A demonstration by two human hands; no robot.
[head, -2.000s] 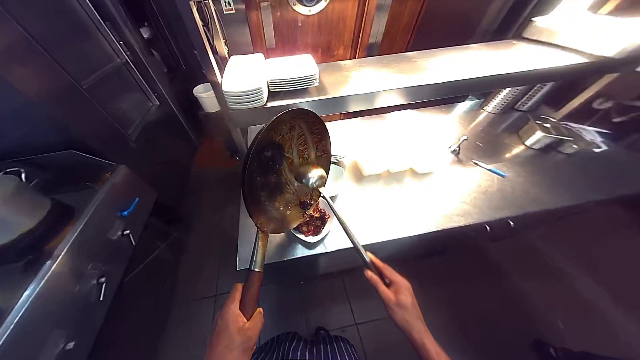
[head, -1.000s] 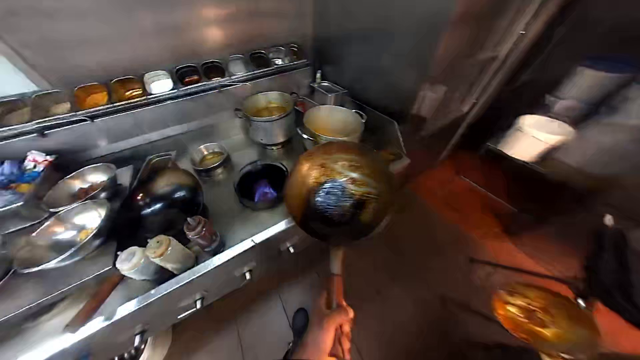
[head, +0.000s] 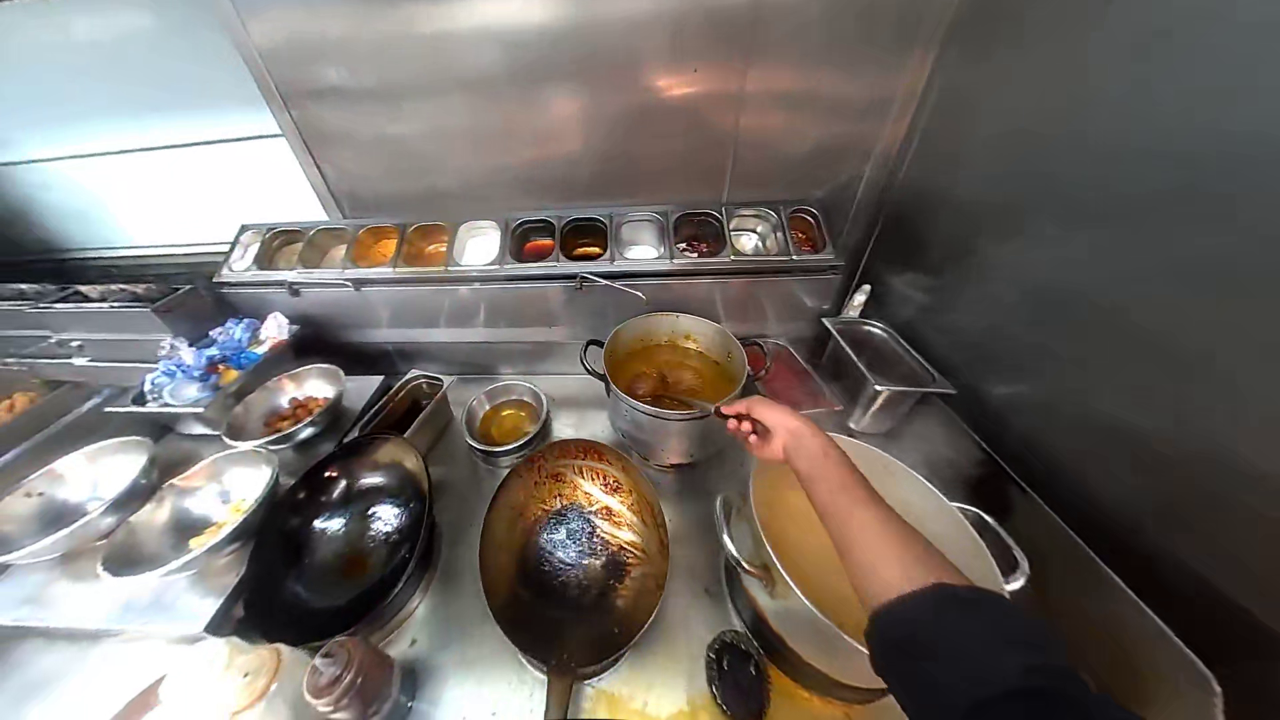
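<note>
My right hand [head: 768,425] is closed around the handle of a ladle [head: 680,402], whose bowl sits in the yellow-brown liquid of a two-handled metal pot [head: 672,425]. My forearm reaches over a large wide pot [head: 900,480] of tan liquid. A sauce-streaked wok [head: 572,550] rests on the range in front of me, its handle toward me; whether a hand is on that handle is out of view. My left hand is not visible. Left of this wok sits a dark wok [head: 345,530], and behind it a small metal bowl [head: 505,415] of yellow liquid.
Seasoning tins [head: 478,243] line the back ledge. Steel bowls [head: 190,510] stand at the left, near a long metal container [head: 405,405]. A squeeze bottle [head: 350,675] is at the front. A rectangular steel container [head: 885,370] stands back right. A black scrubber-like object [head: 738,672] lies by the large pot.
The view has turned from the plating counter to the range. The wok, held up one second ago, now rests on the range. My right hand now reaches to the metal pot with the ladle.
</note>
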